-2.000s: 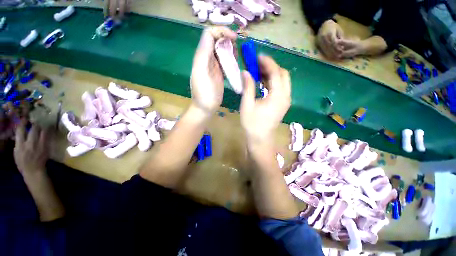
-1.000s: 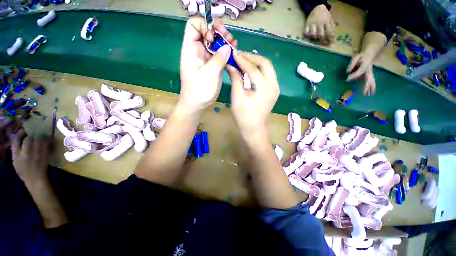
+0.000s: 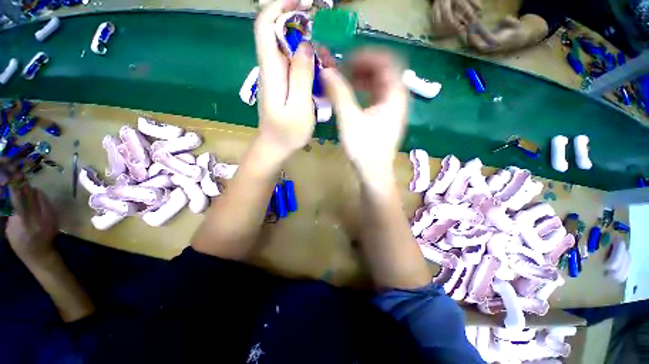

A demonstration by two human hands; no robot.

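Observation:
My left hand (image 3: pixel 286 99) holds a pink-white shell (image 3: pixel 282 30) upright over the belt. A blue cell (image 3: pixel 294 39) and thin yellowish wires show inside the shell. My right hand (image 3: pixel 373 117) is just to the right, its fingers blurred and its thumb side close to the unit; whether it grips anything is unclear. Blue cells (image 3: pixel 282 199) lie on the bench between my forearms. One pile of shells (image 3: pixel 156 170) lies left of my arms and a larger pile (image 3: pixel 487 234) lies right.
The green belt (image 3: pixel 178 71) carries shells, units and a loose blue cell (image 3: pixel 476 80). A blurred green block (image 3: pixel 334 25) is beyond my hands. A neighbour's hand (image 3: pixel 32 224) is at left, and another person's hands (image 3: pixel 484 27) are across the belt. A carton of shells (image 3: pixel 519 345) stands lower right.
The unit has moved up slightly in my left hand. My right hand has shifted right and blurred. The green block has appeared. Belt items at left have moved left; the person opposite has drawn back.

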